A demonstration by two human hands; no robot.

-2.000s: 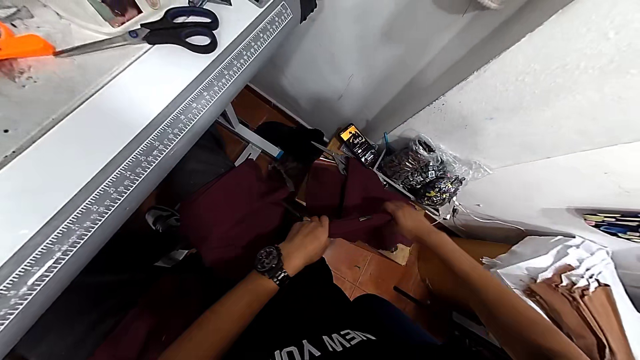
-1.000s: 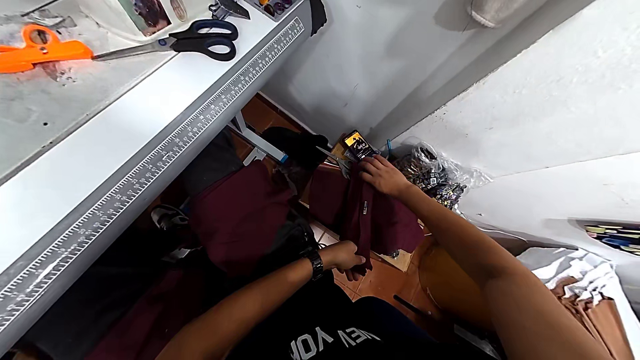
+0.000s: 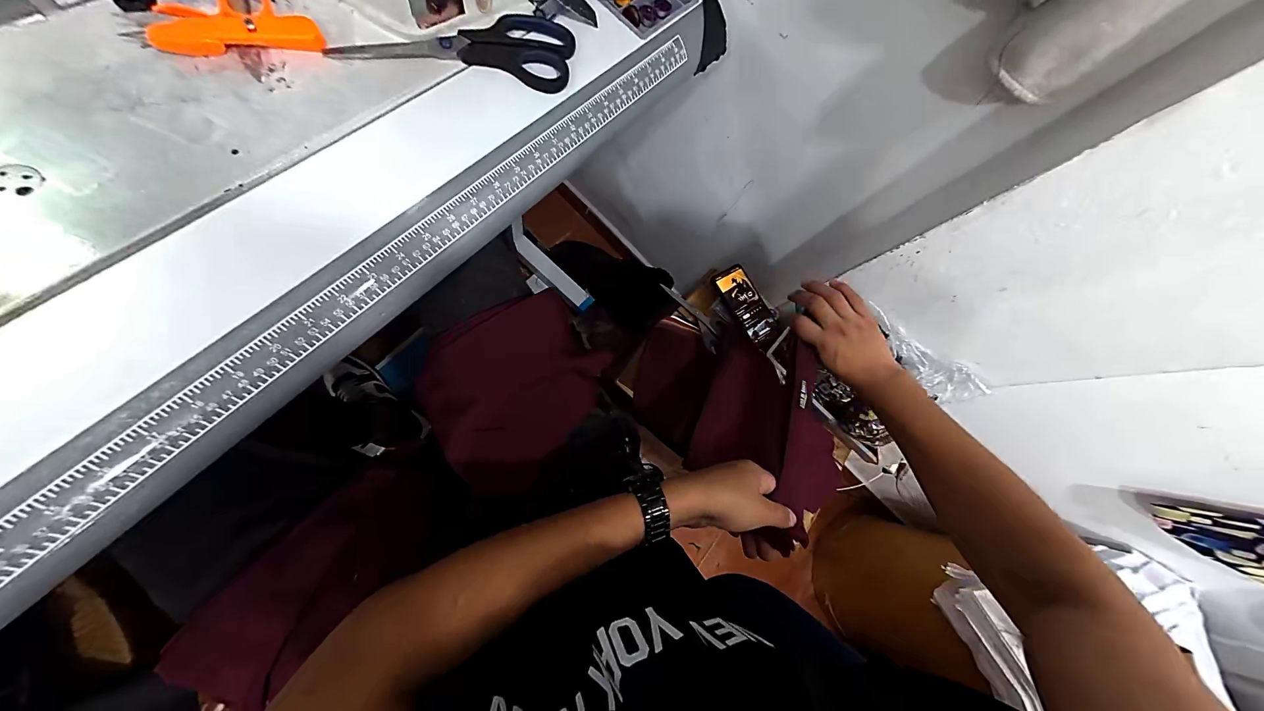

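Observation:
My left hand [image 3: 736,499], below a dark wristwatch [image 3: 651,505], grips the near end of a maroon fabric piece [image 3: 755,405] with a small light label on it. At the far end of the same piece is my right hand [image 3: 839,326], its fingers bent over the cloth's edge; part of the grip is hidden. The cloth hangs between the two hands, beside the table. More maroon fabric [image 3: 513,385] lies to the left, under the table edge.
A white table with a printed ruler edge [image 3: 434,237] bears black-handled scissors [image 3: 518,51] and an orange tool [image 3: 237,32]. A lit phone [image 3: 746,301] stands near the wall, beside a plastic bag [image 3: 923,360] of small items. White folded material [image 3: 987,622] lies at lower right.
Two seconds ago both hands were close together on the maroon cloth; my right hand has moved away to its far end, and the cloth now stretches between them.

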